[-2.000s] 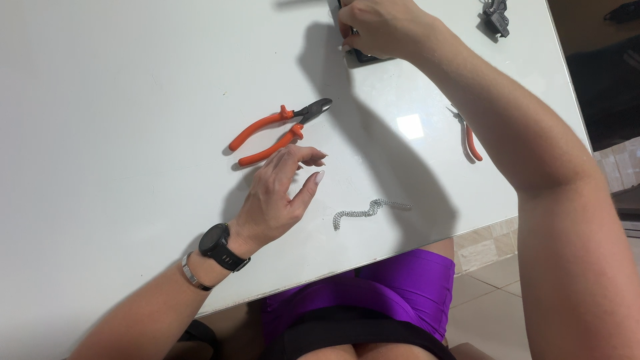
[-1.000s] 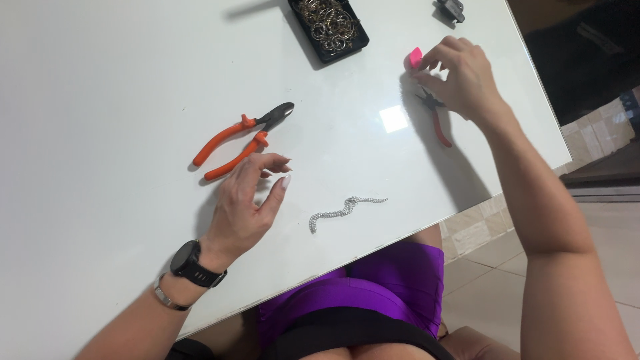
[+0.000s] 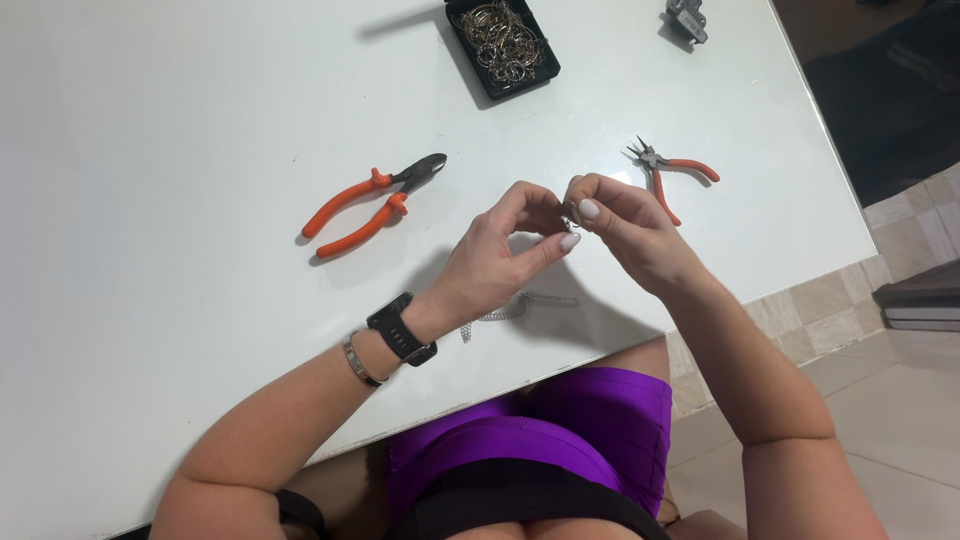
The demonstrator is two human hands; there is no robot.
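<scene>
My right hand [image 3: 634, 232] pinches a small metal ring [image 3: 574, 213] between thumb and forefinger. Close against it, my left hand [image 3: 506, 251] has its fingertips at the ring's left side; whether they grip it cannot be told. A silver chain [image 3: 517, 306] lies on the white table below my left hand, partly hidden by it. Diagonal cutters with orange handles [image 3: 352, 240] lie spread to the left. Small orange-handled pliers [image 3: 660, 169] rest with jaws apart just beyond my right hand.
A black box [image 3: 499, 94] full of metal rings [image 3: 506, 45] stands at the top middle. A dark grey clip-like object [image 3: 686, 21] lies at the top right. The table edge [image 3: 817, 277] runs along the near right side, with tiled floor beyond.
My right hand has come from the box, past the small pliers, to meet my left hand. A pink object seen at its fingers one second ago no longer shows. My left hand has moved right.
</scene>
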